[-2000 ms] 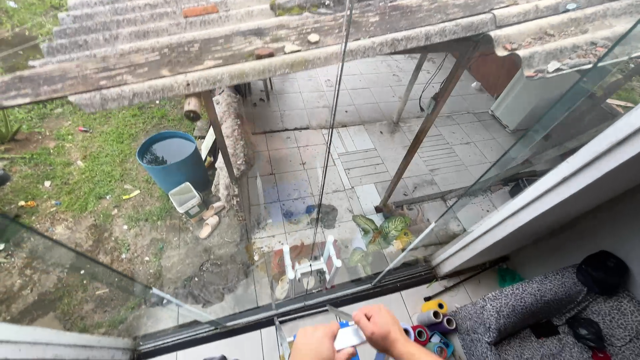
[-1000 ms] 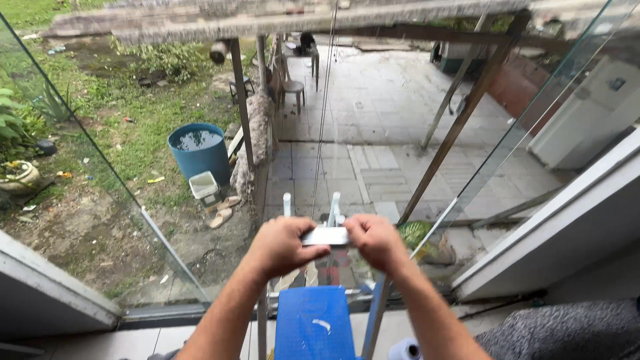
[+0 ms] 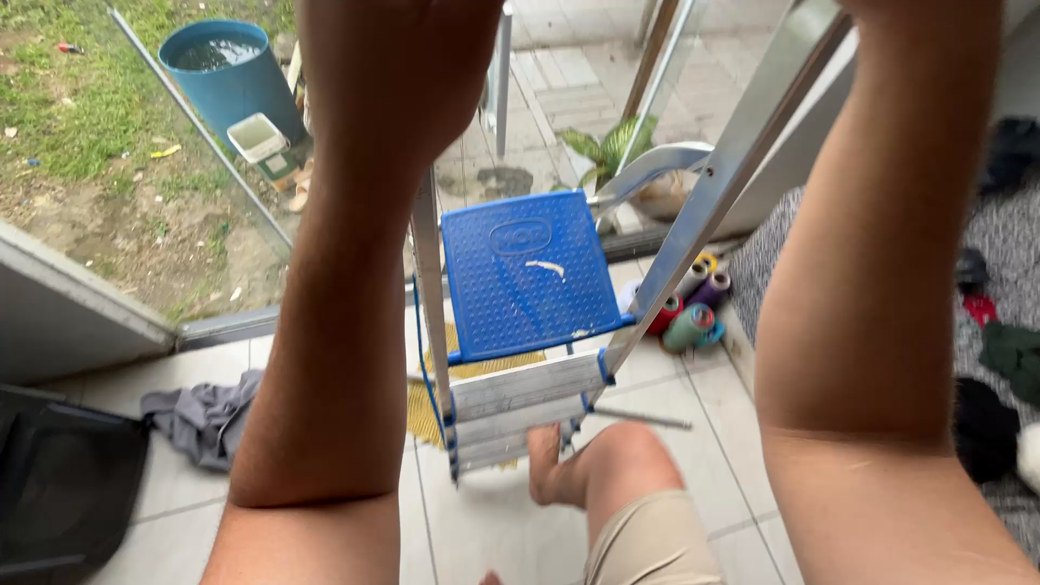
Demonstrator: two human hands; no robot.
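An aluminium stepladder (image 3: 532, 386) with a blue plastic platform (image 3: 528, 276) stands open in front of me, below my raised arms. One bare foot (image 3: 544, 463) of mine is on or beside a low step; the other is mostly hidden. My left hand (image 3: 398, 73) reaches up at the top edge, left of the ladder's left rail, its fingers cut off by the frame. Only the base of my right hand (image 3: 922, 8) shows, near the upper end of the right rail (image 3: 731, 179). What either hand touches is out of view.
Glass panels with metal edges (image 3: 199, 122) border the yard. Beyond are a blue water barrel (image 3: 268, 89) and a leafy plant (image 3: 605, 150). Thread cones (image 3: 689, 325) stand on the tiles at right, near a patterned cover with clothes. Grey cloth (image 3: 199, 418) and a black bin (image 3: 65, 479) lie left.
The view has tilted down. A second ago both hands held a pale bar at the ladder's top, in mid-view; now they are apart at the top edge, and steps and my foot show.
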